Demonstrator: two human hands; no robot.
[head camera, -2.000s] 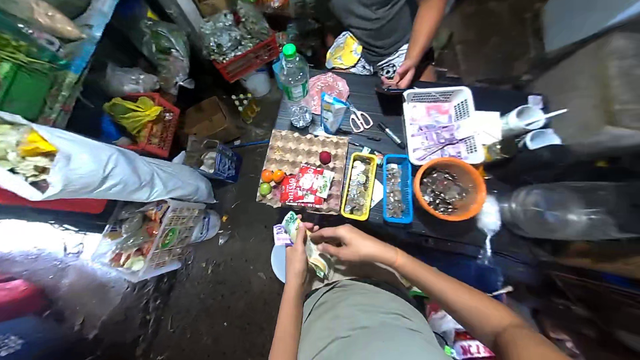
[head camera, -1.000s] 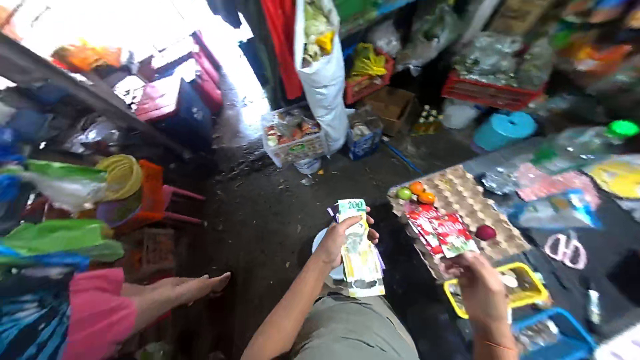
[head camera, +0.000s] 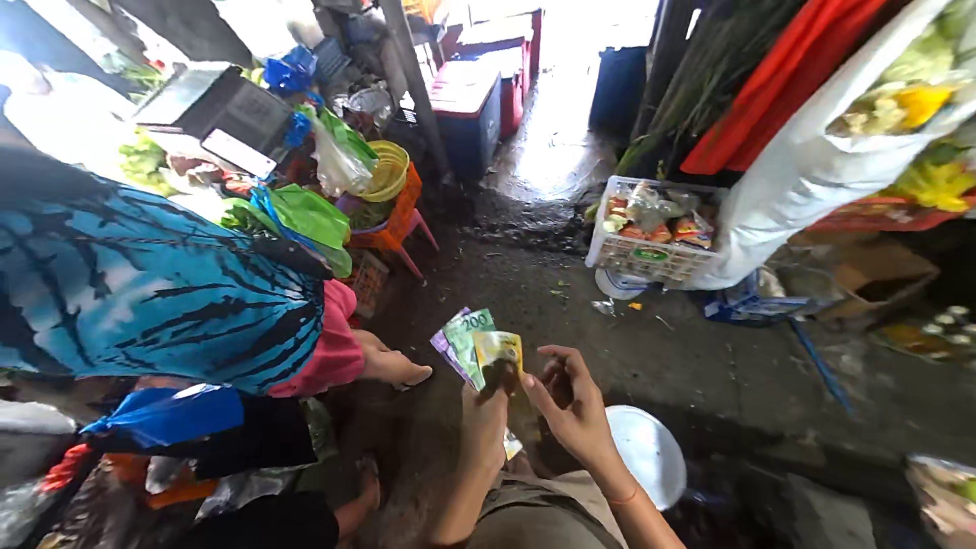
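Note:
My left hand (head camera: 486, 404) holds a fan of banknotes at the lower middle of the view. A yellow banknote (head camera: 499, 351) lies frontmost, a green banknote (head camera: 467, 341) bearing the figure 200 is behind it, and a purple banknote (head camera: 448, 352) shows at the left edge. Just right of the notes is my right hand (head camera: 568, 404), its fingers bent and apart, the thumb close to the yellow note's edge. Whether that thumb touches the note is unclear. My left fingers are partly hidden behind the notes.
At left, close by, stands a person in a blue patterned shirt (head camera: 175, 282). A white round lid or basin (head camera: 646, 457) lies right of my knees. Ahead are a white plastic crate (head camera: 648, 259) of packets, a tall white sack (head camera: 808, 160), an orange crate (head camera: 396, 217) and a cooler box (head camera: 465, 114).
The view has swung far left, away from the table. My right hand, at the red packets on the egg tray one second ago, is now beside the banknotes. My left hand still holds them.

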